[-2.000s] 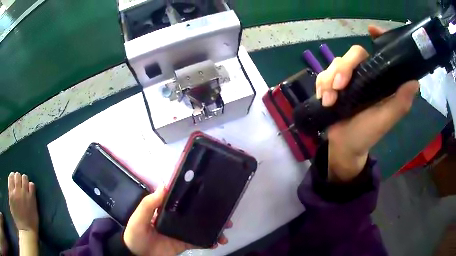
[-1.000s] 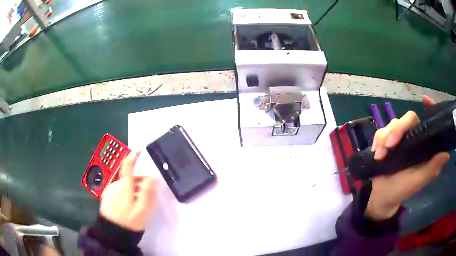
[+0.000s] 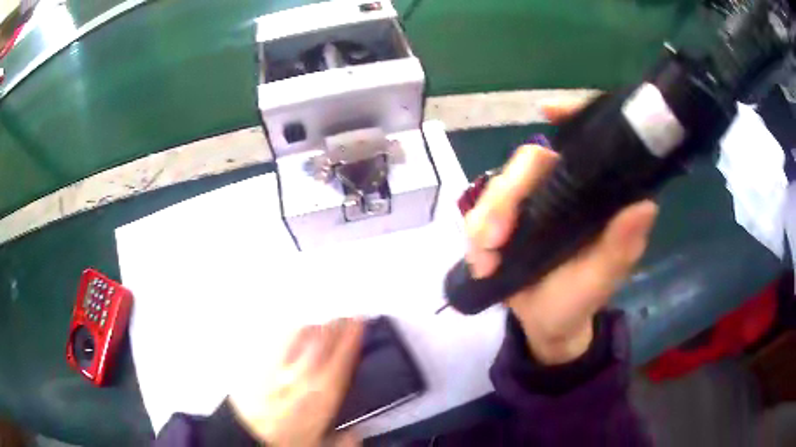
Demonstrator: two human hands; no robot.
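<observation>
My right hand (image 3: 559, 253) is closed around the black electric screwdriver (image 3: 580, 175), whose thin bit points down and left above the white sheet (image 3: 218, 262). My left hand (image 3: 301, 375), blurred, lies on the left part of a radio (image 3: 384, 371) that is black face up on the sheet at the bottom centre. Its fingers cover part of the radio. The white screw feeder (image 3: 349, 105) stands behind, with its silver pick-up head (image 3: 362, 166) at the front. A red radio (image 3: 98, 327) lies face up at the left.
A red radio edge (image 3: 476, 190) shows partly behind my right hand. Behind the feeder run a worn pale rail (image 3: 131, 175) and a green belt (image 3: 148, 79). Red material (image 3: 729, 336) shows at the lower right and white sheets (image 3: 755, 175) at the far right.
The left hand has moved from beside the red face-up radio onto the black-backed one, which now lies nearer the front edge. The screwdriver has come in over the sheet. The camera view has shifted.
</observation>
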